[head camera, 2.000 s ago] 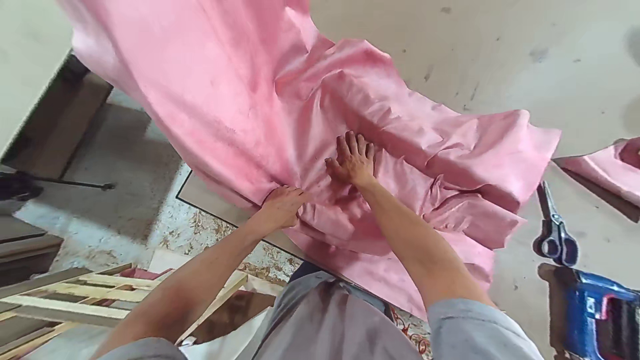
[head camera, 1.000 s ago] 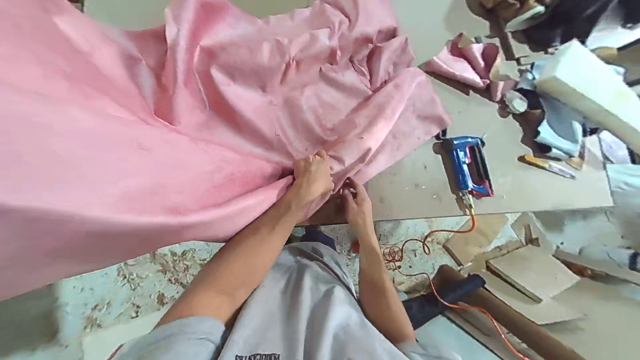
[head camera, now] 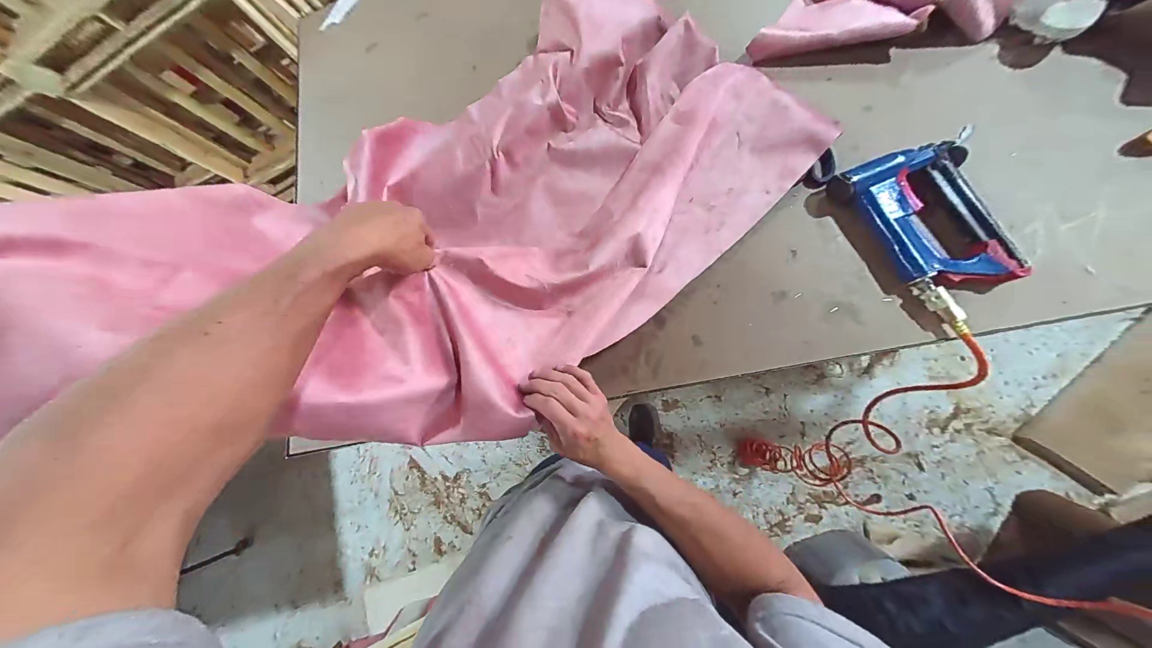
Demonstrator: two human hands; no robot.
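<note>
A large sheet of pink fabric (head camera: 576,198) lies crumpled over the worktable and hangs past its near edge. My left hand (head camera: 394,238) is closed on a gathered fold of it, left of the middle, with creases fanning out from the fist. Lower and to the right, my right hand (head camera: 569,409) is on the sheet's near edge, fingers curled over it; the thumb is hidden. To the right of the sheet, a blue pneumatic staple gun (head camera: 927,216) lies on its side on the table, joined to an orange air hose (head camera: 931,387).
The worktable's (head camera: 1062,153) near edge runs below the staple gun. More pink fabric (head camera: 837,27) lies at the far right. Slatted wooden frames (head camera: 180,117) stand at the upper left. The coiled hose and scattered debris are on the floor (head camera: 684,477), near boards (head camera: 1098,423) at the right.
My left hand has moved left, away from my right hand, with fabric in its grasp. The sheet that spread widely at the left is now gathered lower and narrower. The view has shifted.
</note>
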